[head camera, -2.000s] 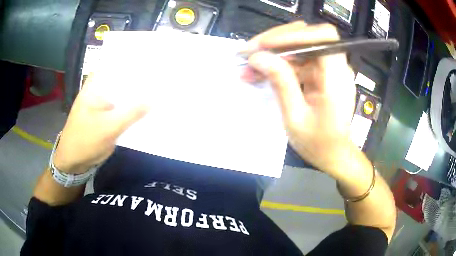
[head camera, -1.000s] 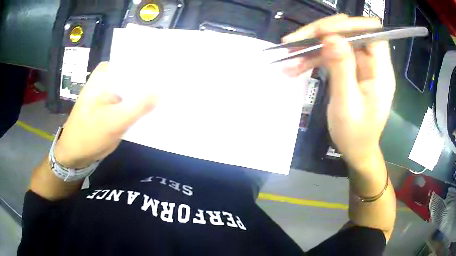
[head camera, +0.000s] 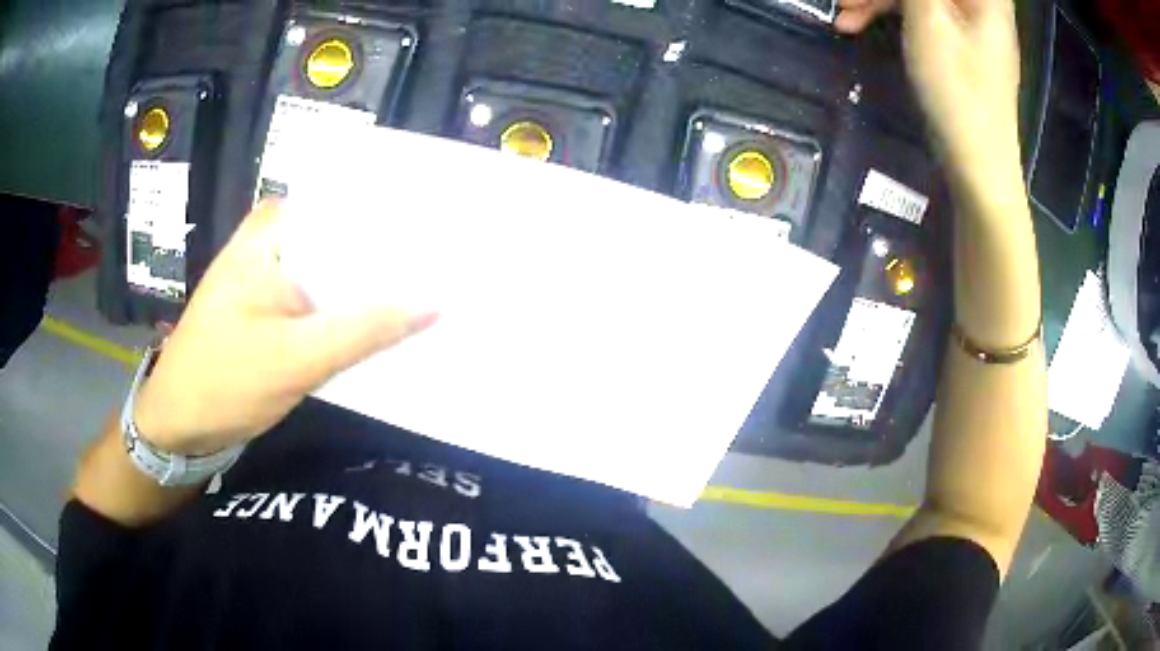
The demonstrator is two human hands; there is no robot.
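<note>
My left hand [head camera: 242, 337] holds a large white sticker sheet [head camera: 547, 305] by its left side, thumb on top. The sheet glares and its marks cannot be made out. My right hand [head camera: 948, 38] is at the top edge of the picture, partly cut off, over the far right of the black tray [head camera: 878, 140]. The tweezers do not show. Phone-like units lie in the tray pockets, such as one at the left [head camera: 155, 191] and one at the right [head camera: 869, 331], each with a round gold part. The sheet partly covers several units.
A dark phone-like device [head camera: 1063, 121] lies right of the tray on the green bench top [head camera: 45, 108]. White paper [head camera: 1091, 356] and a round white-framed object [head camera: 1136, 242] are at the far right. Red parts show at both sides below. A yellow line runs on the grey floor.
My right hand has moved from over the sheet up to the top edge, and the tweezers have gone out of sight. The sheet is tilted differently, with its right side lower.
</note>
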